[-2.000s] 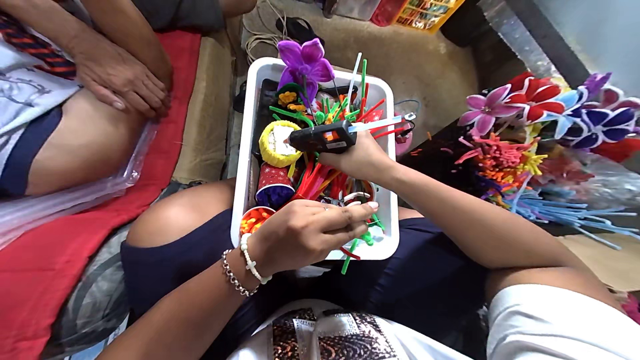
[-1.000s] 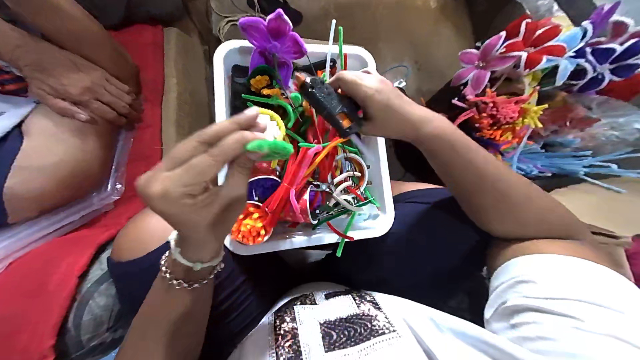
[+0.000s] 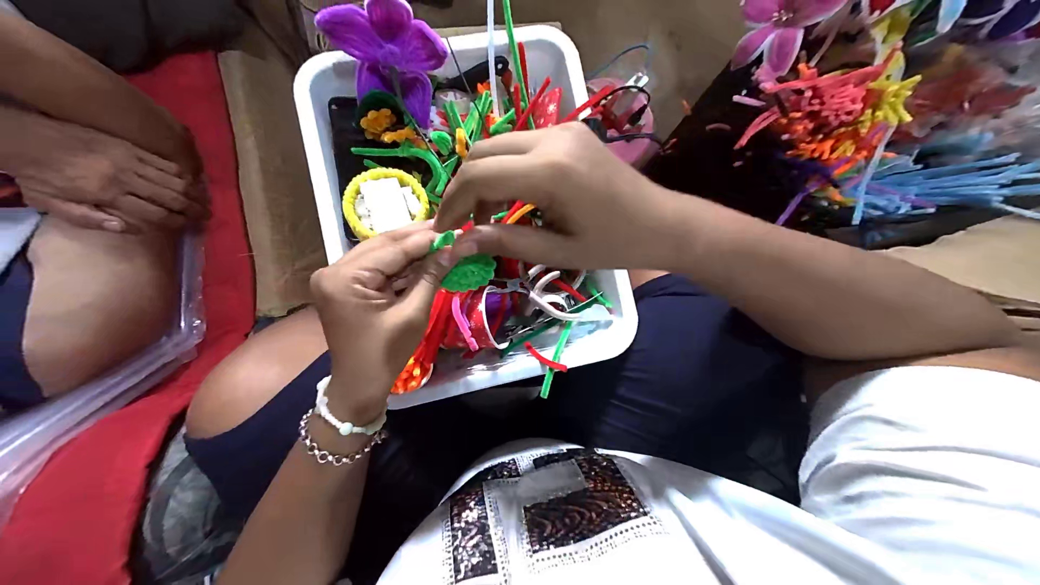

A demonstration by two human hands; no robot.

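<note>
Over a white plastic tray [image 3: 605, 329] my two hands meet, fingertips together. My left hand [image 3: 386, 288] pinches a small green pipe-cleaner piece [image 3: 443, 240], with a round green scalloped pipe-cleaner piece [image 3: 470, 274] just below its fingertips. My right hand [image 3: 536, 199] touches the small green piece with thumb and fingers; whether it grips it is hard to tell. Left of them stands a yellow-rimmed round container [image 3: 385, 203] with white blocks inside. A purple pipe-cleaner flower [image 3: 388, 49] rises at the tray's back left. Pliers with white handles [image 3: 552, 305] lie under my hands.
Red, green and orange pipe cleaners fill much of the tray, which rests on my lap. Pipe-cleaner flowers [image 3: 780, 32] and blue pipe cleaners [image 3: 951, 185] are at right. Another person's hands [image 3: 114, 179] rest at left, beside a red cloth [image 3: 223, 244] and clear plastic [image 3: 154, 366].
The black glue gun, held in my right hand in both earlier frames, is no longer in it. My right hand has come over to my left hand, which has lowered from its raised position.
</note>
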